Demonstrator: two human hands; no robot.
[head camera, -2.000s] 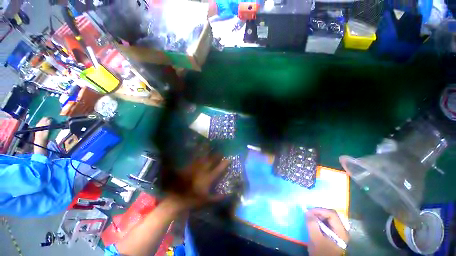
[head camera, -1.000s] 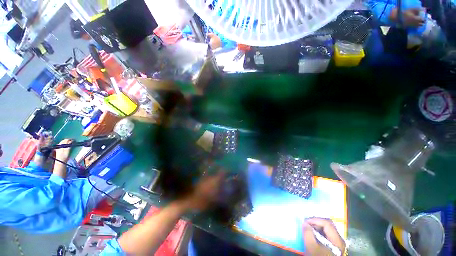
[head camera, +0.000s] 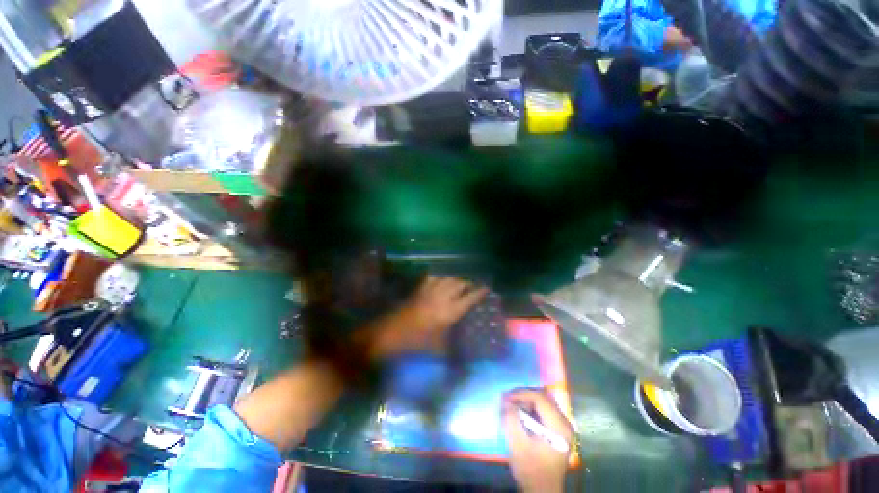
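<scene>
My left hand (head camera: 434, 313) reaches over the upper part of the bright blue-white mat (head camera: 472, 400), its fingertips at a dark circuit board panel (head camera: 485, 332). A dark blur hides much of this hand, so I cannot tell whether it grips the panel. My right hand (head camera: 537, 433) is at the mat's lower right and holds a white pen-like tool (head camera: 543, 429). The mat has an orange edge and lies on the green bench top.
A translucent funnel hood (head camera: 614, 313) stands right of the mat. Beyond it are a white ring-shaped roll (head camera: 708, 393) and a blue unit (head camera: 740, 433). A solder spool stand (head camera: 207, 387) is at left. A white fan guard (head camera: 352, 43) hangs above. Another person's blue sleeve (head camera: 34, 448) shows far left.
The view has swung right, so the scene sits further left. My left hand has moved from the mat's left side to its top, at the panel. My right hand still holds the white tool.
</scene>
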